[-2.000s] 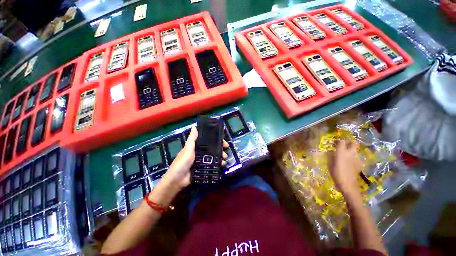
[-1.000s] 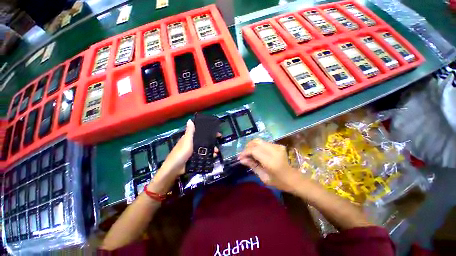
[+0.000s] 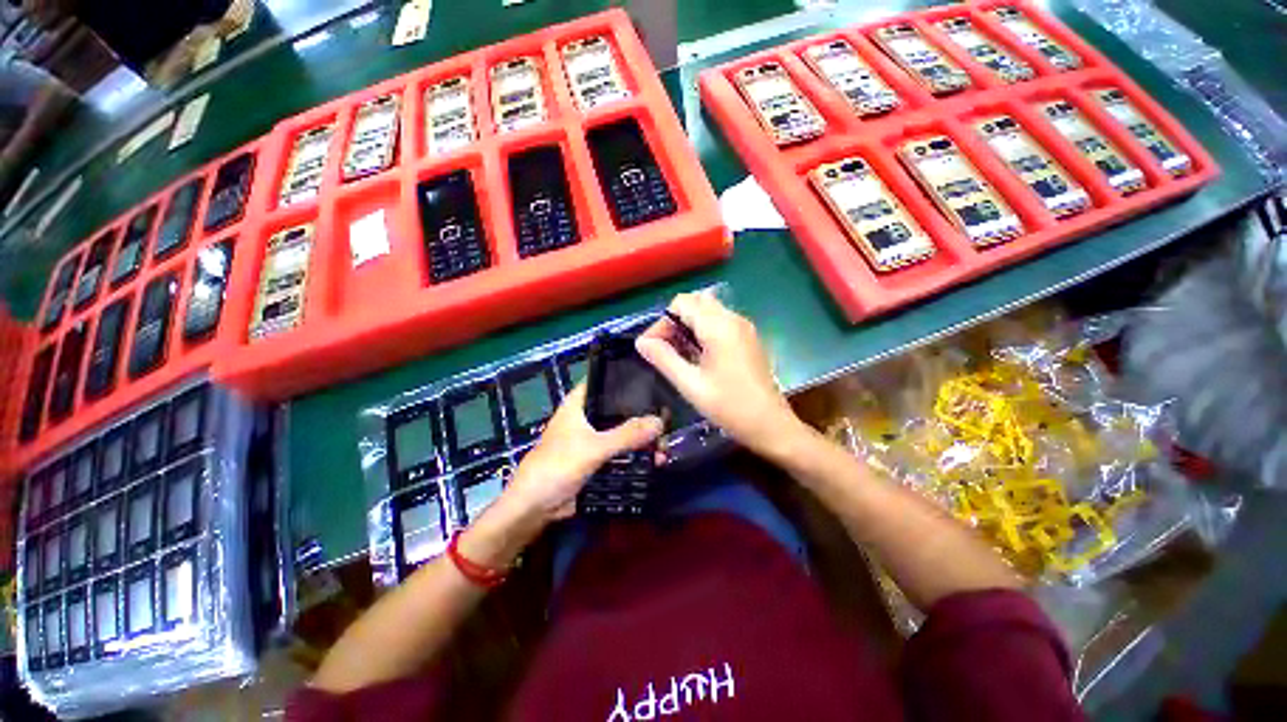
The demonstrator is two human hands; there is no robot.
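Observation:
My left hand [image 3: 572, 459] holds a black keypad phone [image 3: 617, 490] upright over the clear lens tray, its thumb across the phone below the screen. My right hand [image 3: 706, 360] is at the top of the phone, fingers bent at the screen area, with a small dark thing at the fingertips; I cannot tell what it is. The lens blister tray [image 3: 476, 416] lies at the bench edge, partly hidden by both hands, with black-framed lenses in it. A red-orange foam tray [image 3: 494, 301] behind holds black phones in front and pale phones at the back.
A second foam tray [image 3: 925, 289] of pale phones stands at right. A white paper scrap [image 3: 751, 206] lies between the trays. Stacked lens trays [image 3: 120, 543] are at left. A clear bag of yellow liners [image 3: 1023, 487] hangs below the bench at right. Another foam tray of dark phones is at far left.
My right hand has moved from the yellow liners in the bag to the phone's screen area. My left thumb has moved across the phone front. The view has shifted slightly.

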